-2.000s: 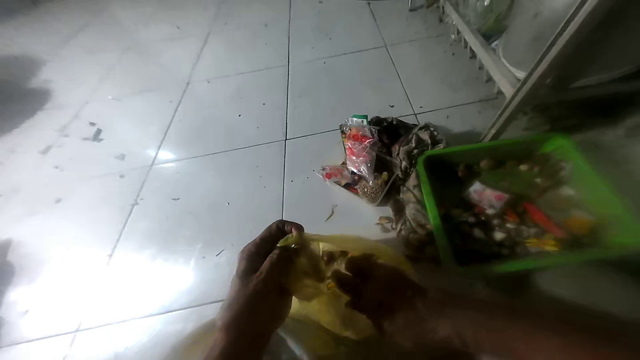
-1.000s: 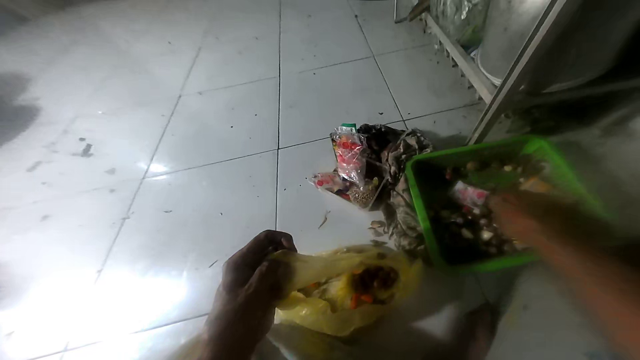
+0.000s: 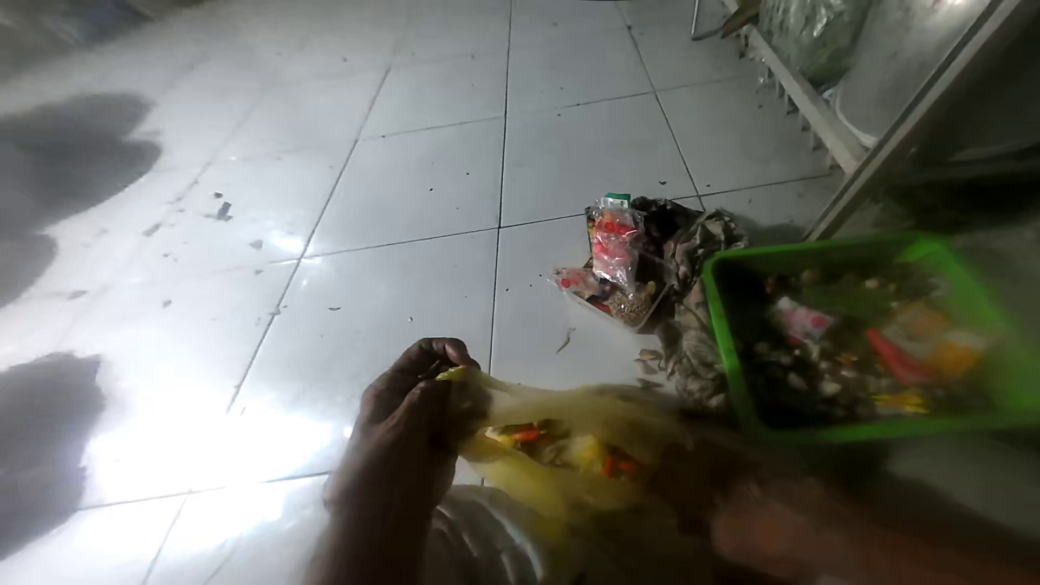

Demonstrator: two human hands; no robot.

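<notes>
My left hand grips the gathered rim of a translucent yellow plastic bag at the lower middle. The bag's mouth gapes, and red, orange and yellow pieces show inside. My right hand, dark and blurred, is at the bag's right side; its fingers are too unclear to tell whether they hold the plastic. To the right lies a green plastic basin with small mixed bits, a red-and-white packet and red and yellow pieces.
Clear packets with red print and a crumpled cloth lie left of the basin on the tiled floor. A metal rack holding a large metal pot stands at the upper right. Scraps dot the tiles.
One second ago my right hand was over the green basin; now it is back at the yellow bag's right side. My left hand has kept its hold on the bag's rim.
</notes>
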